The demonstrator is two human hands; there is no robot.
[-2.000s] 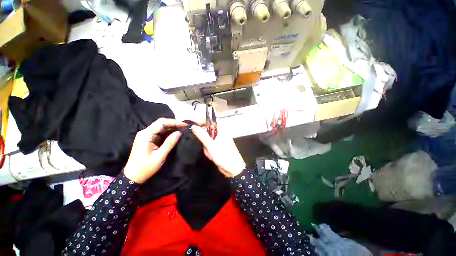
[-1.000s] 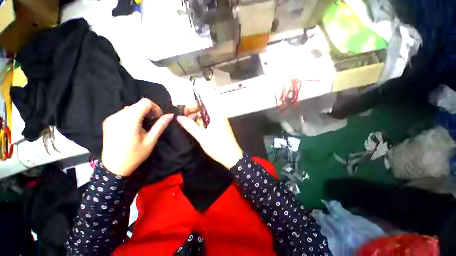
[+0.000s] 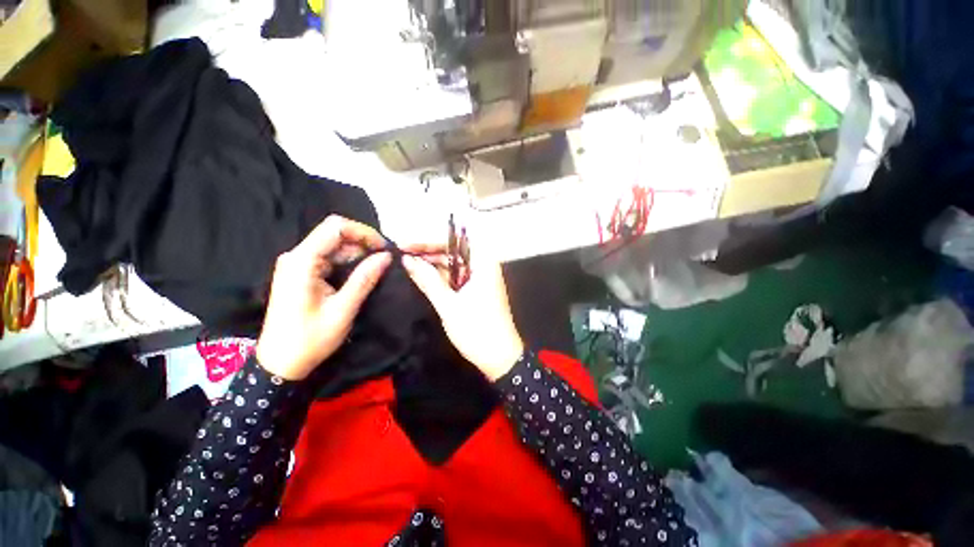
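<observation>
A black garment piece [image 3: 203, 182] lies on the white table and runs down over the red-aproned lap. My left hand [image 3: 320, 299] pinches its edge between thumb and fingers. My right hand [image 3: 467, 310] pinches the same edge just beside it, thumb tips nearly touching. Small dark thread snips [image 3: 458, 251] rest in my right hand, with the points up past the fingers. The fingertips partly hide the pinched edge.
The cream overlock machine [image 3: 502, 64] stands behind the hands, cut off at the top. Red cord [image 3: 628, 216] lies at the table's front edge. Orange-handled scissors [image 3: 19, 294] are far left. Cloth and scraps lie on the green floor at right. A brown box [image 3: 80, 43] is at top left.
The view has tilted down, so the machine sits higher and its knobs are out of frame. Both hands still pinch the black cloth; their fingers have shifted slightly along the edge.
</observation>
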